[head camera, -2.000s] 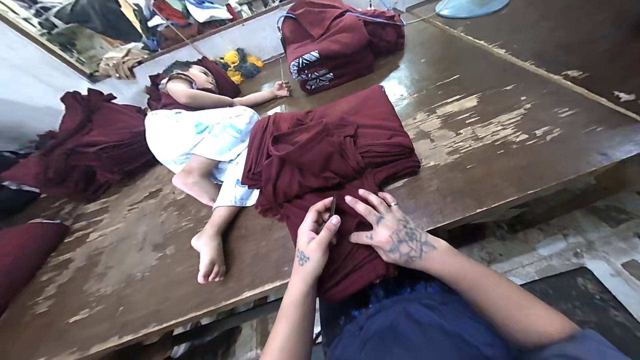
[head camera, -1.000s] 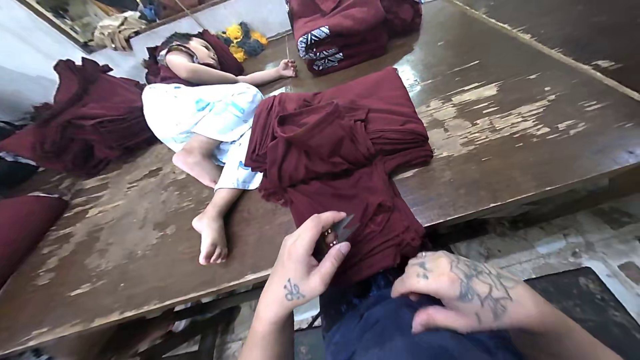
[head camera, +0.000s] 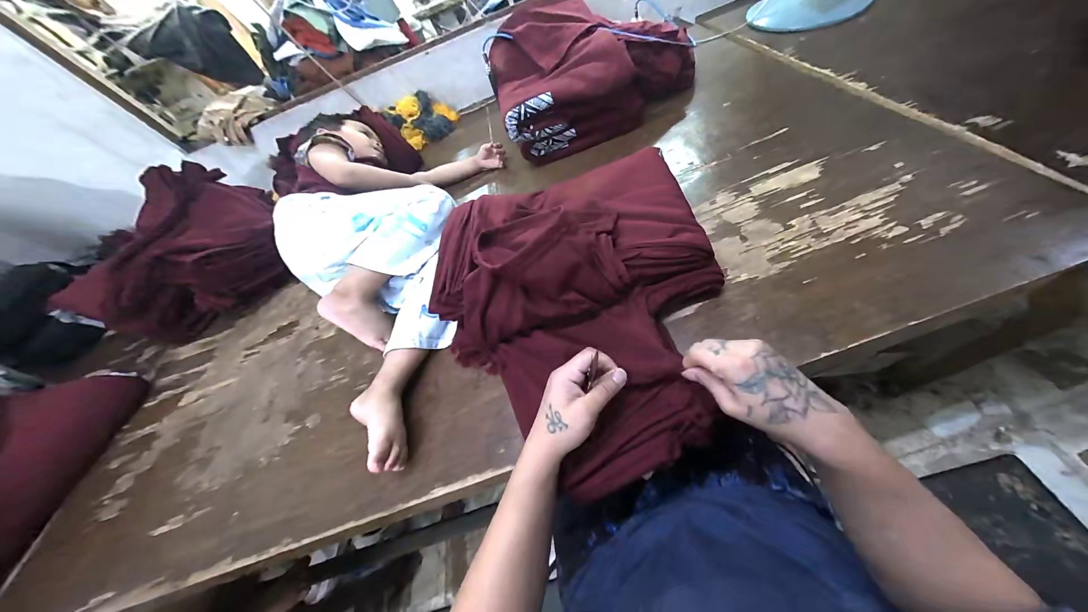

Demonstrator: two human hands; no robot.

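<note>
A pile of maroon garments [head camera: 595, 255] lies on the worn wooden table, its lower part hanging over the near edge towards my lap. My left hand [head camera: 582, 395] is above this lower cloth, its fingers closed on a small dark metal tool, whose kind I cannot make out now. At the right edge of the same cloth, my right hand [head camera: 752, 382] pinches the fabric between thumb and fingers. Its back is turned up, and the fingertips are partly hidden.
A person [head camera: 365, 229] lies on the table [head camera: 442, 425] touching the pile's left side, bare feet towards me. More maroon cloth [head camera: 208, 255] is at the left, and a maroon bundle [head camera: 578, 76] behind. Yellow and grey yarn [head camera: 421, 119] and a light blue base [head camera: 803, 13] sit farther back.
My right hand has moved from over my lap to the cloth's right edge and taken hold there. The small tool in my left hand showed a pointed blade one second ago.
</note>
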